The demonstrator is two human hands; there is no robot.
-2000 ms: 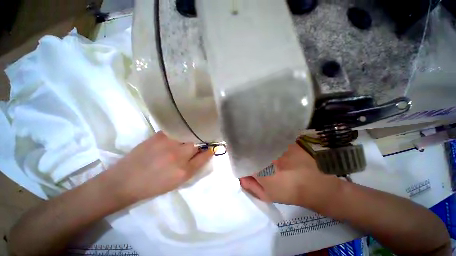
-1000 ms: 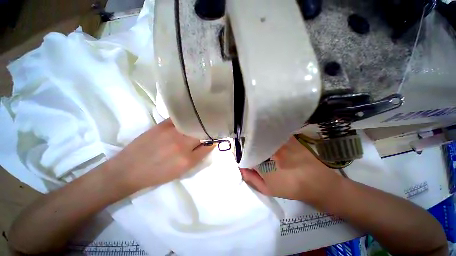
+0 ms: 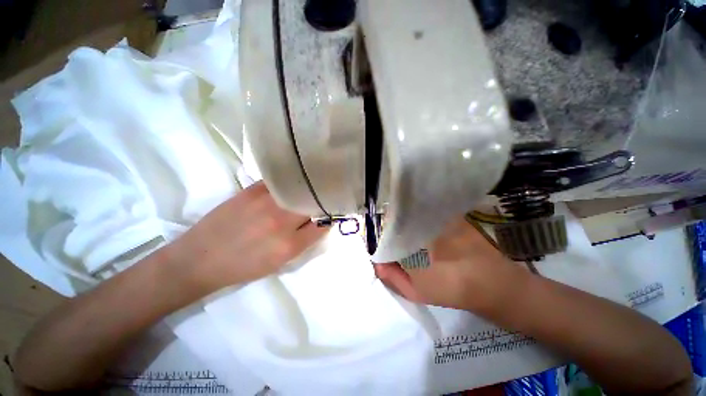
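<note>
A large white garment piece [image 3: 333, 317] lies gathered left of the needle area and drapes over the table's front edge. My left hand [image 3: 251, 232] lies on the fabric beside the presser foot area, its fingertips hidden behind the machine head. My right hand [image 3: 441, 271] is at the fabric's right edge, thumb against it; its fingers are partly hidden by the head, so its grip is not fully seen. The cream sewing machine head [image 3: 441, 116] hangs over both hands. The bright light washes out the fabric near the needle.
A ribbed tension dial [image 3: 534, 236] sticks out above my right forearm. The white table edge carries ruler markings [image 3: 484, 344]. A blue lattice basket [image 3: 542, 384] is below the table at lower right. Brown board shows at the far left.
The machine head appears shifted right compared with the oldest frame, and a dark gap now shows in it. The fabric's front part has spread slightly right. Both hands have barely moved.
</note>
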